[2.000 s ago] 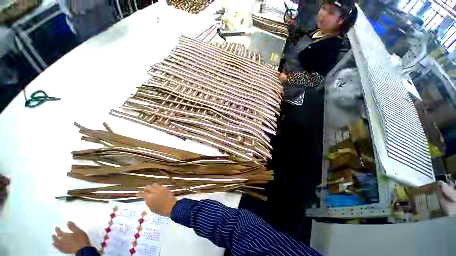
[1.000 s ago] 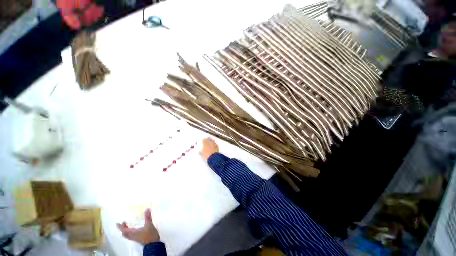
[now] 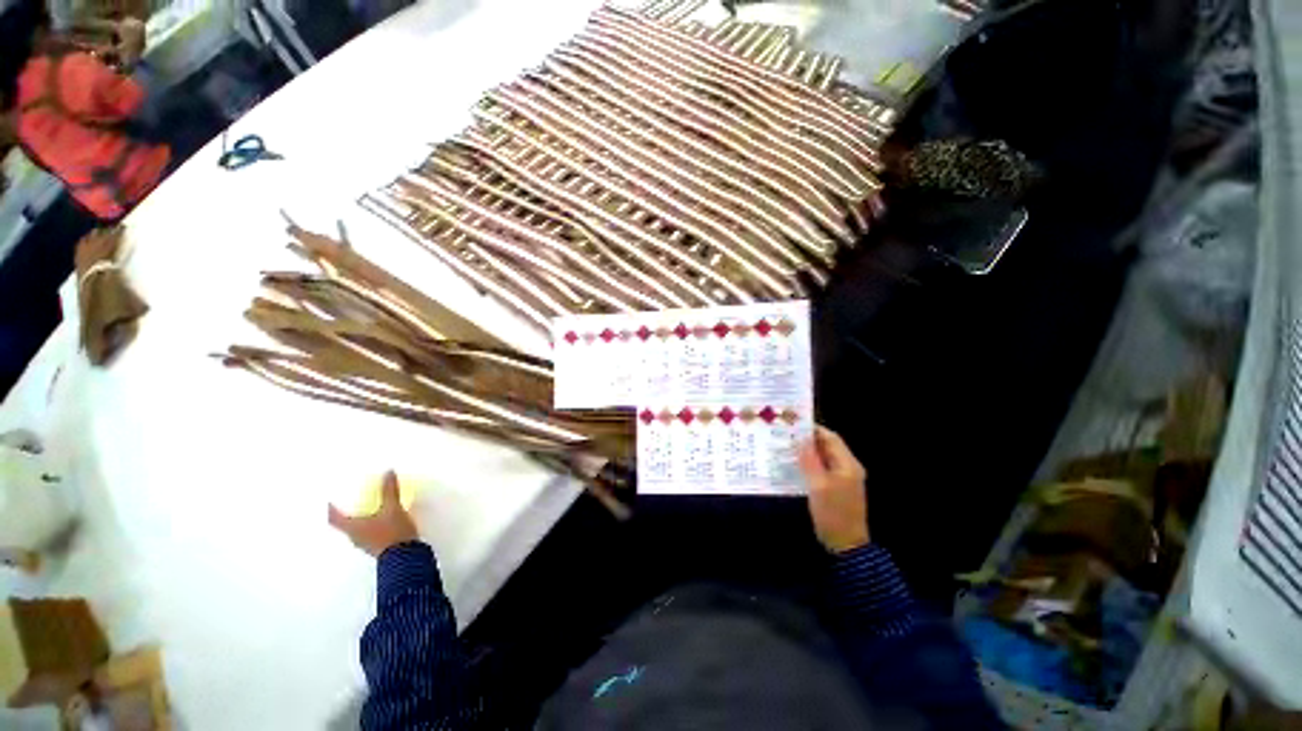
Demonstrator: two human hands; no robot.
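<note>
A printed sheet point(image 3: 721, 374) with two rows of red and tan diamonds above small text is held up in my right hand point(image 3: 835, 486), gripped at its right edge. The sheet has a notch at its lower left and covers the right end of the leather strips. My left hand point(image 3: 377, 523) is over the white table point(image 3: 271, 571), thumb and fingers spread around a small pale yellow thing point(image 3: 383, 494). Whether it grips that thing is not clear.
Loose brown leather strips point(image 3: 414, 364) lie before me, with striped strips point(image 3: 671, 157) in rows beyond. Scissors point(image 3: 249, 153) and a tied strip bundle point(image 3: 107, 296) lie at the far left. Brown pieces point(image 3: 57, 650) are at the lower left. A person in red point(image 3: 86, 122) is beyond the table.
The printed sheet has come off the table, lifted and moved right in my right hand. My left hand now reaches around the pale yellow thing. The camera view has shifted.
</note>
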